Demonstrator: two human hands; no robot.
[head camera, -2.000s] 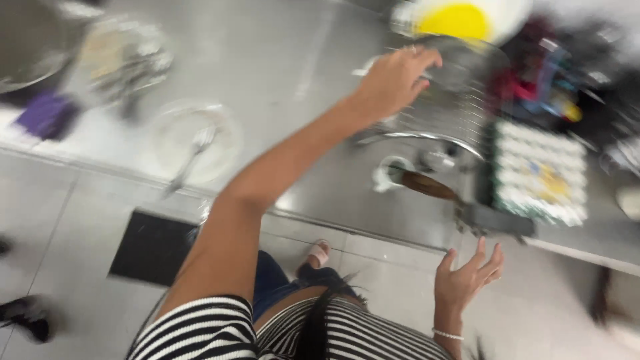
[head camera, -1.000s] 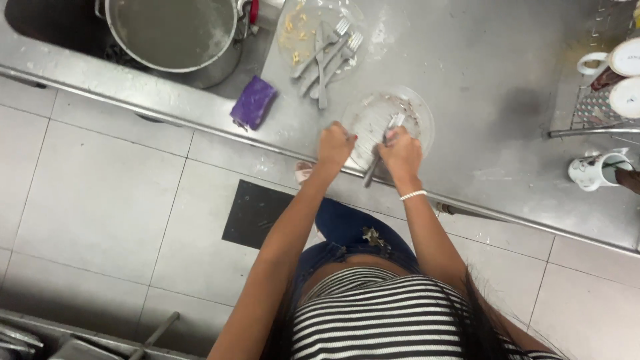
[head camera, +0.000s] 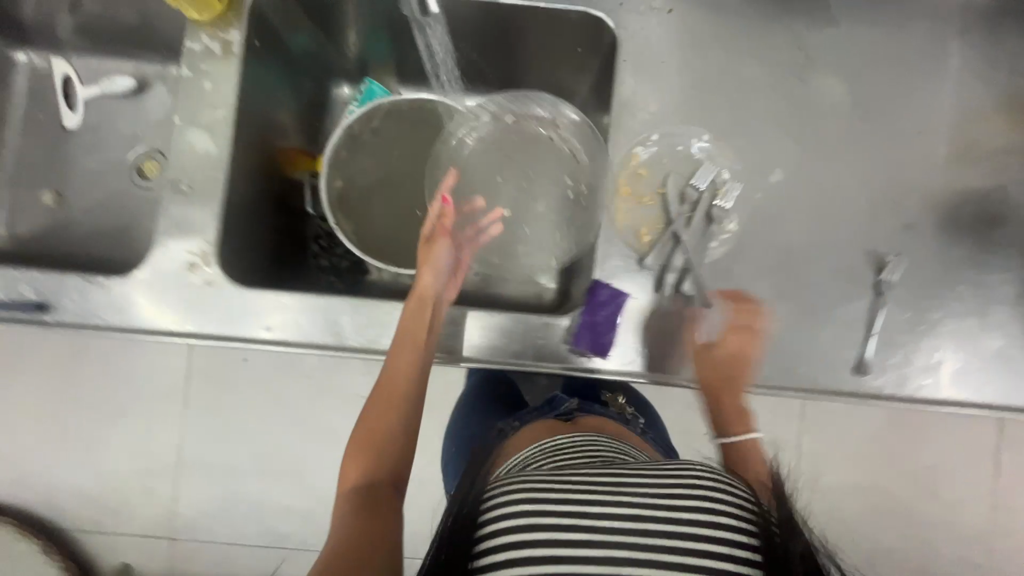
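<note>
My left hand (head camera: 460, 240) is over the sink with its fingers spread at the left edge of a clear round plate (head camera: 536, 192). The see-through plate overlaps a large pot (head camera: 376, 192) of cloudy water; whether my fingers grip it I cannot tell. Blurred, my right hand (head camera: 730, 336) is near the counter's front edge, just below the cutlery (head camera: 688, 232) piled on a second clear plate (head camera: 632, 208) with food scraps. Something pale shows at its fingers, too blurred to name. Farther right, a fork (head camera: 876, 320) lies alone on the steel counter.
Water runs from above into the sink (head camera: 320, 264). A purple sponge or cloth (head camera: 600, 318) lies on the counter between my hands. In the left basin (head camera: 152, 232) are a white handled utensil (head camera: 76, 92) and a drain. Something yellow (head camera: 200, 8) stands at the top left.
The clear plate that was between my hands on the counter is now over the pot, with my left hand at it. The fork now lies on the counter. The view has shifted left.
</note>
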